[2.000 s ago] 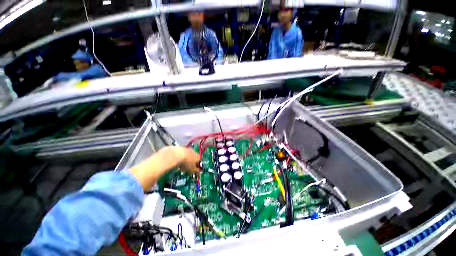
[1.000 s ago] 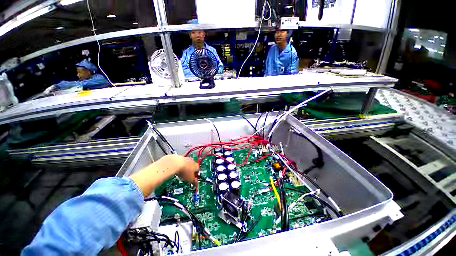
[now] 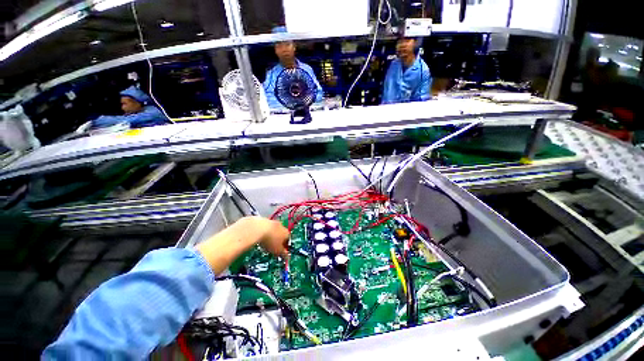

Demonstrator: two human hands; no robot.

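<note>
A large open light-grey enclosure (image 3: 505, 248) holds a green circuit board (image 3: 371, 250). Two rows of white-topped capacitors (image 3: 328, 243) stand mid-board, with a dark component (image 3: 337, 288) at their near end. Red wires (image 3: 353, 201) loop across the far side. My left hand (image 3: 272, 235) reaches in from the left, over the board left of the capacitors. Its fingers are bent down at a thin red wire that runs to a small blue connector (image 3: 286, 276); the fingertips are too small and blurred to tell a grip. My right hand is not in view.
Black cables and a yellow wire (image 3: 400, 271) lie right of the capacitors. A near-left compartment holds dark wires (image 3: 219, 335). A white shelf (image 3: 339, 121) with fans (image 3: 295, 88) crosses behind the enclosure. Three people in blue smocks are beyond it. A roller track (image 3: 614, 342) runs at the near right.
The camera view has tilted up and shifted slightly, so more of the far shelf and people shows. My left hand stays at about the same place over the board.
</note>
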